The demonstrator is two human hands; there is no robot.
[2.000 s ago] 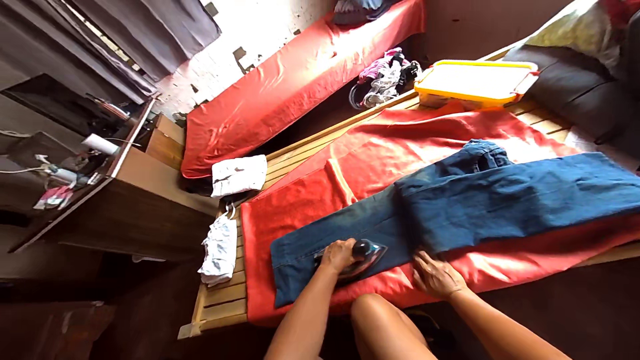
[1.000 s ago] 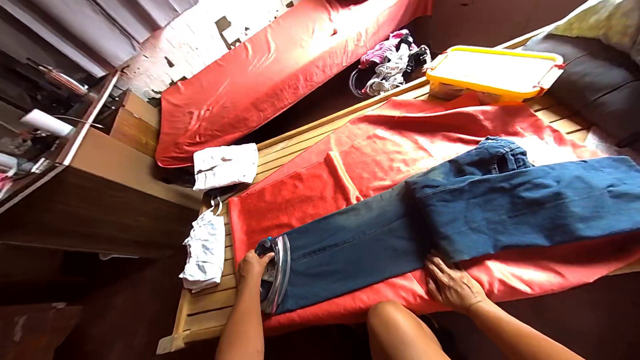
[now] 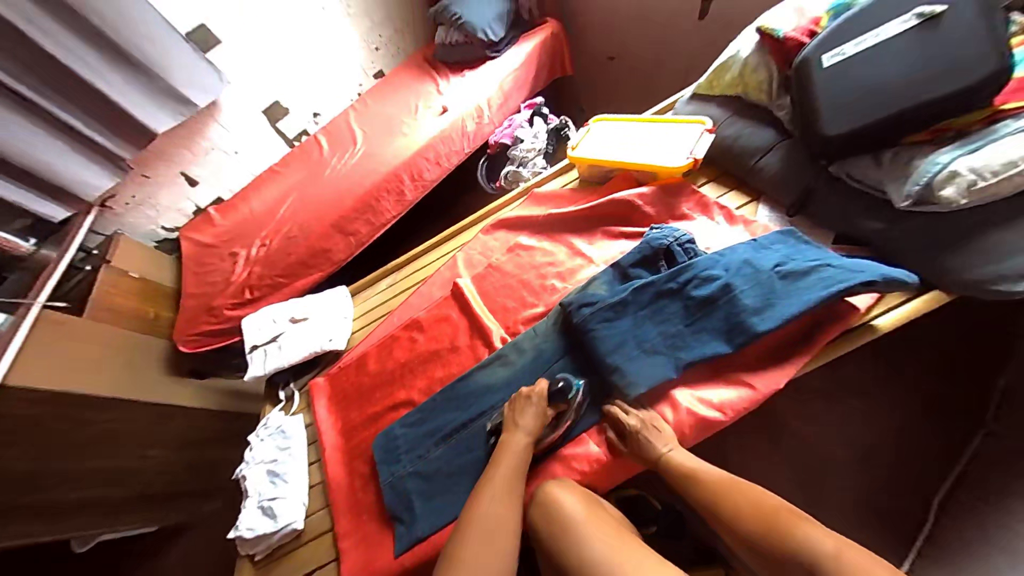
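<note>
A pair of blue denim jeans (image 3: 712, 312) lies across a red cloth (image 3: 400, 360) on a slatted wooden bench, one leg flat toward the lower left, the other folded over at the right. My left hand (image 3: 530, 412) is closed on the handle of a clothes iron (image 3: 564, 408), which rests on the flat leg near the fold. Just right of it, my right hand (image 3: 638, 432) touches the near edge of the jeans and the red cloth; its fingertips are partly hidden in shadow.
White folded clothes (image 3: 298, 330) and a white garment (image 3: 274, 480) lie at the bench's left end. A yellow-rimmed plastic box (image 3: 640, 144) stands at the far edge, near tangled items (image 3: 524, 148). A black case (image 3: 900, 76) sits on bedding at the right. Wooden slats (image 3: 320, 520) show at left.
One second ago my left hand was at the jeans' left hem; now it holds the iron beside the fold. The hem, gathered up then, now lies flat.
</note>
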